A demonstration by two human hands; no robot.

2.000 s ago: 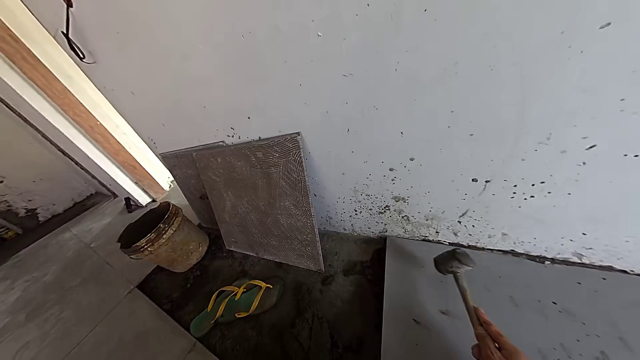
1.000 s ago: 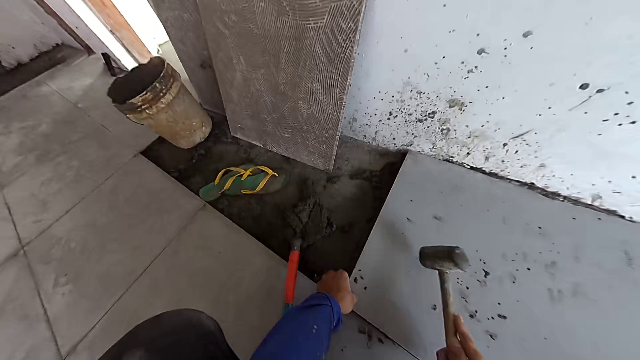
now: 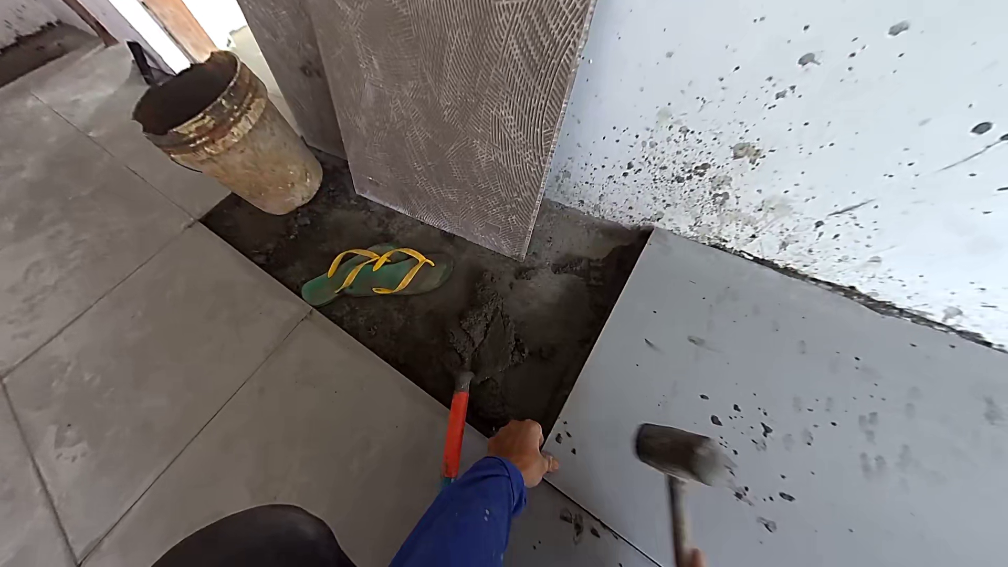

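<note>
At the bottom edge, my right hand (image 3: 696, 558) shows only a fingertip or so, around the handle of a rubber mallet (image 3: 679, 455). The mallet's head is over a grey floor tile (image 3: 756, 378) spattered with mortar. My left hand (image 3: 523, 451), below a blue sleeve, rests at the tile's near left corner, its fingers curled at the edge; their grip is partly hidden. Just left of it lies a trowel with a red handle (image 3: 455, 433), its blade in wet mortar (image 3: 492, 335).
Green flip-flops with yellow straps (image 3: 378, 276) lie on the mortar bed. A dirty bucket (image 3: 260, 150) stands behind them. Tiles with ridged backs (image 3: 449, 102) lean against the spattered white wall (image 3: 756, 102). Laid tiles (image 3: 181, 354) cover the left side.
The view has swung and come closer to the tile corner. My left hand, out of view two seconds ago, is at the tile edge. The mallet stays in my right hand.
</note>
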